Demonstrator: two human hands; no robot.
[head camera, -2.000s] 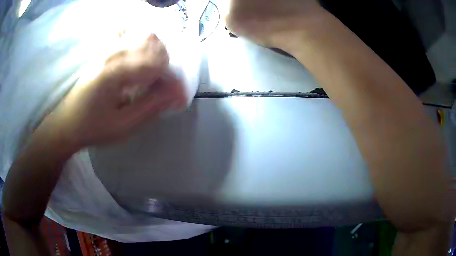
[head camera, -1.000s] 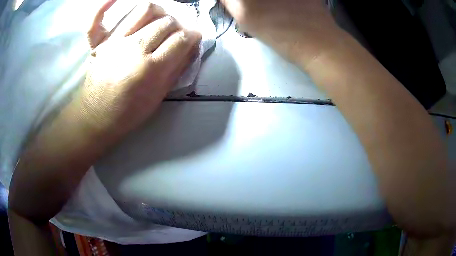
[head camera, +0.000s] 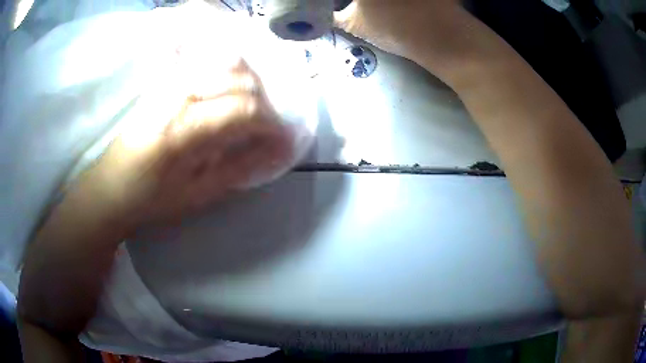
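Note:
White fabric (head camera: 64, 106) lies heaped at the left, glaring under the light. My left hand (head camera: 227, 135) is blurred, with curled fingers on the fabric; a fabric fold shows below its palm. My right hand (head camera: 375, 21) is at the top edge, beside a pale round machine part (head camera: 301, 20) with a dark hole in its underside. My right fingertips are hidden or cut off, so their hold cannot be told. The needle area is washed out.
The pale machine bed (head camera: 432, 135) meets the table (head camera: 397, 248) at a dark seam. A ruler strip (head camera: 397, 337) curves along the front edge. A black shape (head camera: 545, 64) stands at the upper right. A round metal part (head camera: 362, 62) sits on the bed.
The view has shifted, so the seam sits lower and the pale round part shows at the top. My left hand is lower and blurred. My right hand stays near the top edge.

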